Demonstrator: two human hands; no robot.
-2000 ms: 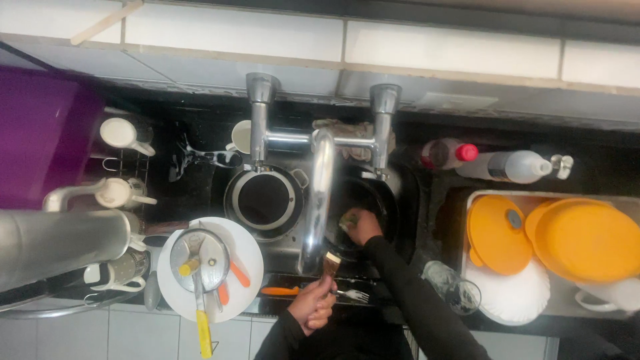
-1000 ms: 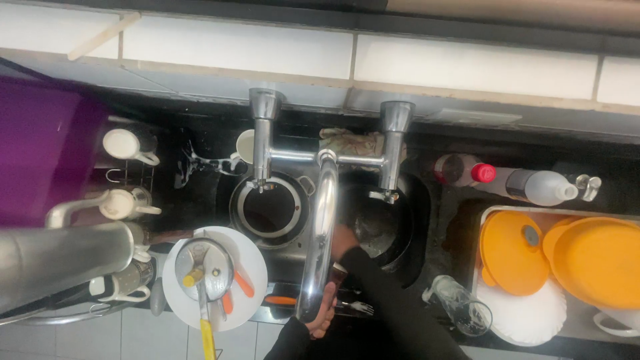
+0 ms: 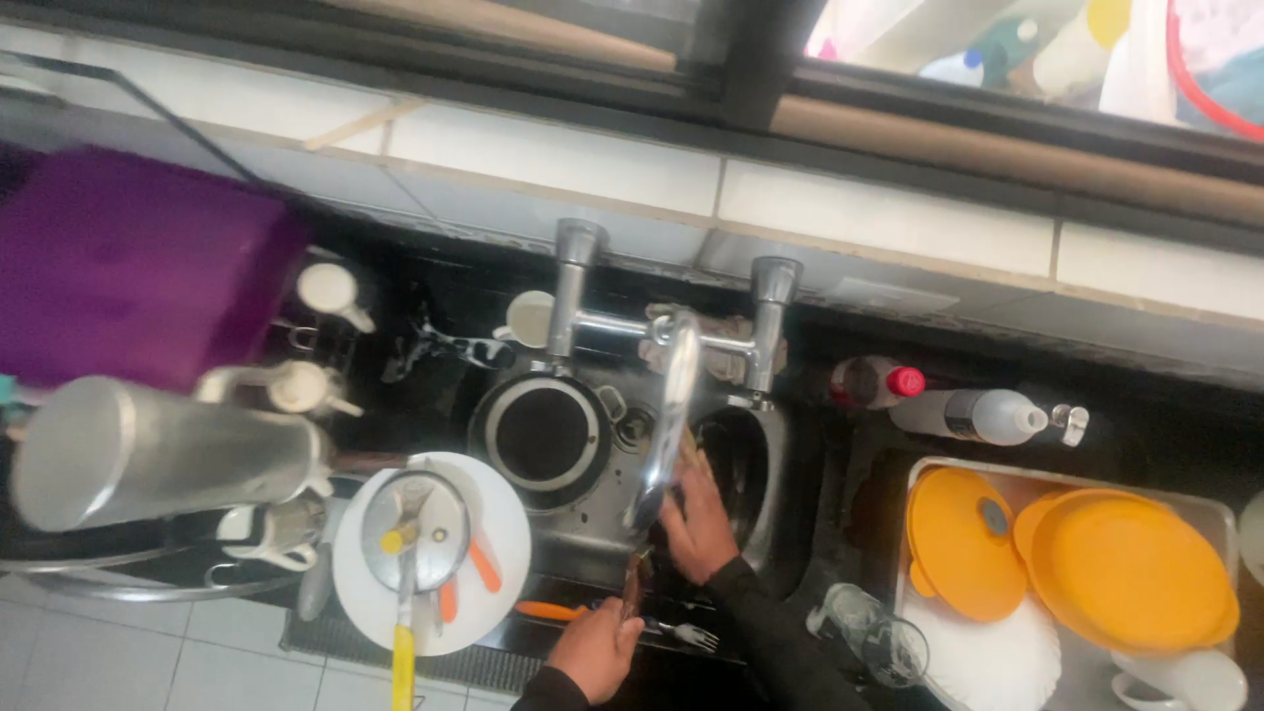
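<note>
My left hand [image 3: 592, 652] is closed on a brown-handled utensil [image 3: 633, 583] at the sink's front edge. Its upper end lies near the spout of the chrome faucet [image 3: 674, 405]. My right hand [image 3: 703, 518] is beside the spout, over the sink; its fingertips are partly hidden by the spout, and I cannot tell whether they hold something. To its right a dark round pan [image 3: 736, 474] stands in the sink. Another pan with a pale ring [image 3: 541, 434] is in the sink's left part. A fork [image 3: 691, 635] and an orange-handled utensil [image 3: 551, 611] lie along the front edge.
At left are a white plate [image 3: 355, 592] with a glass lid [image 3: 439, 533] and utensils, mugs [image 3: 328, 288] on a rack, and a metal pitcher [image 3: 168, 454]. Right of the sink stand glasses [image 3: 894, 652], bottles [image 3: 968, 415] and a tray [image 3: 923, 474] with orange containers [image 3: 1126, 568].
My right hand has come out of the right pan to beside the spout, its fingers extended. My left hand shows left of the spout, lower than before. The view has shifted, showing more of the window.
</note>
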